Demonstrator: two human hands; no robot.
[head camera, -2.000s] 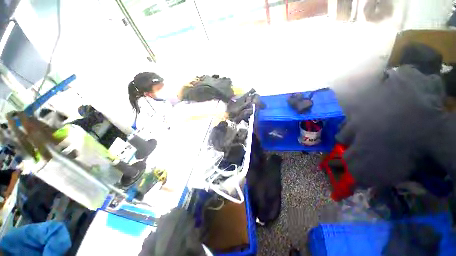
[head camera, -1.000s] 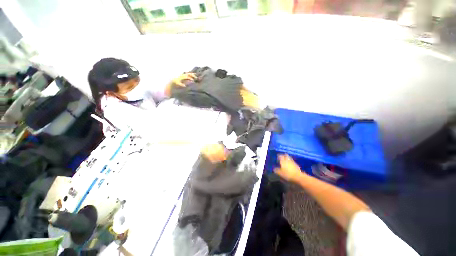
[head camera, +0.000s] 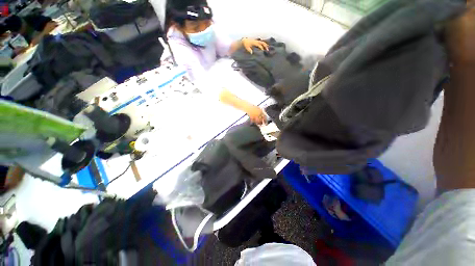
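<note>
A large dark grey garment (head camera: 375, 88) with pale cords is lifted in the air at the upper right. My right forearm (head camera: 461, 104) rises along the right edge, blurred. The garment's top meets it at the upper right corner and hangs from there; my fingers are hidden or cut off. My left hand is not in view. Another dark grey garment (head camera: 221, 161) lies in a white-rimmed trough (head camera: 255, 195) beside the white table (head camera: 172, 156), with clear plastic (head camera: 182, 192) and a white strap at its near end.
A masked person (head camera: 200, 36) sits across the table, one hand on dark cloth, the other by the trough. A blue crate (head camera: 385, 208) with a small dark item on top stands at right. Dark garments (head camera: 99, 228) heap at lower left. Thread cones (head camera: 112, 124) stand left.
A large dark garment is now raised at the right beside my arm. My right arm has moved up to the right edge. The view has shifted, and the other person's hand has moved toward the trough.
</note>
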